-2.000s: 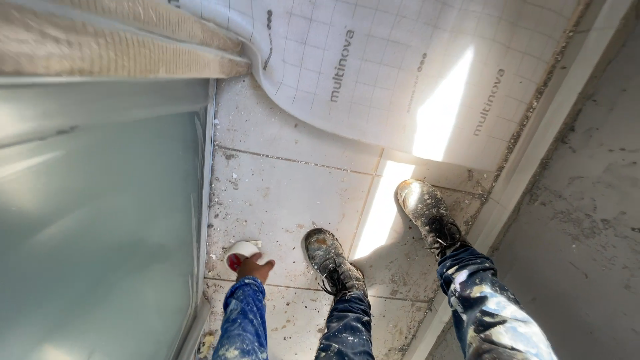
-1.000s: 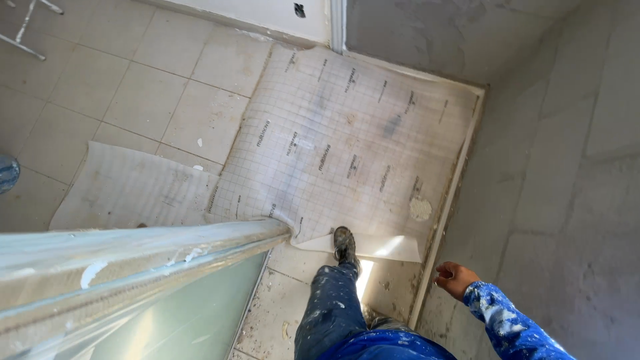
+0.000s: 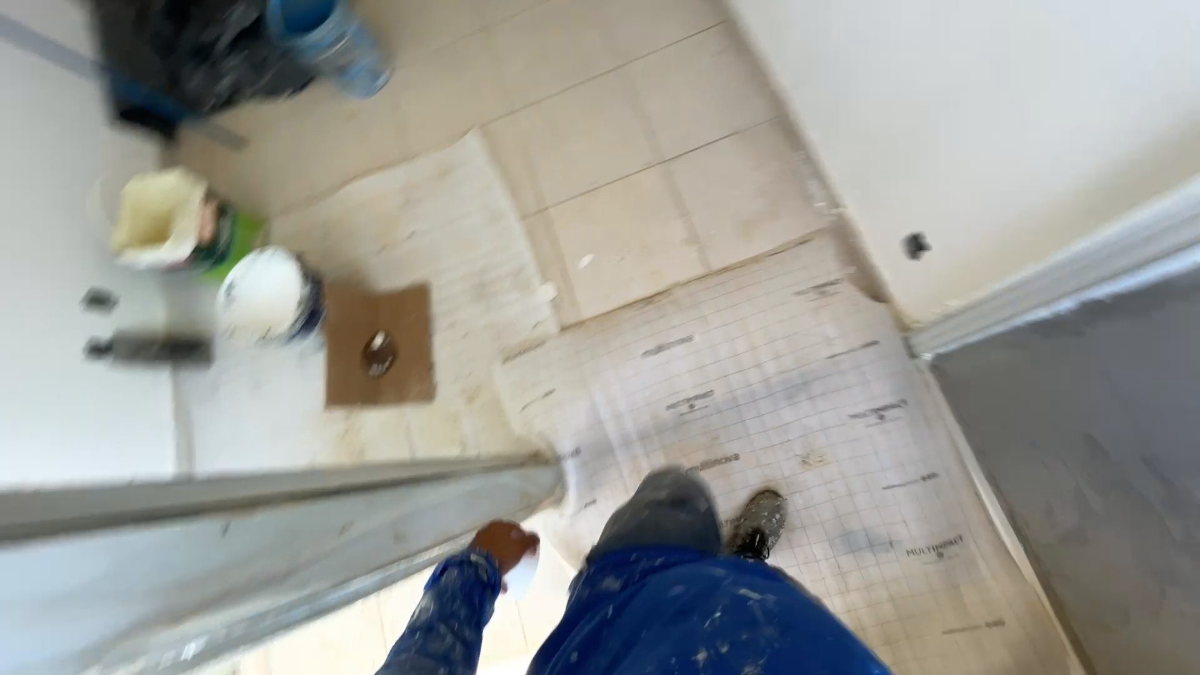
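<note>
My left hand (image 3: 506, 547), at the end of a paint-spattered blue sleeve, hangs beside the end of a pale door or partition frame (image 3: 487, 487). The hand is blurred. A pale whitish patch shows just below its fingers, and whether it is a held object I cannot tell. My right hand is out of view. Below me lies a floor covering sheet (image 3: 769, 375) with a printed grid and writing, and one paint-spattered boot (image 3: 761, 514) stands on it.
At the left are an open cream-coloured bucket (image 3: 159, 216), a white-topped bucket (image 3: 262, 295) and a brown cardboard square (image 3: 403, 323) with a round dark object (image 3: 379, 353) on it. A blue container (image 3: 333, 47) and black plastic (image 3: 220, 47) lie farther up. A white wall (image 3: 984, 112) rises at right.
Two seconds ago my left hand was at a white and red object on the tiled floor; now it is higher, beside the frame. My right hand, visible one second ago, has left view. The view has swung widely.
</note>
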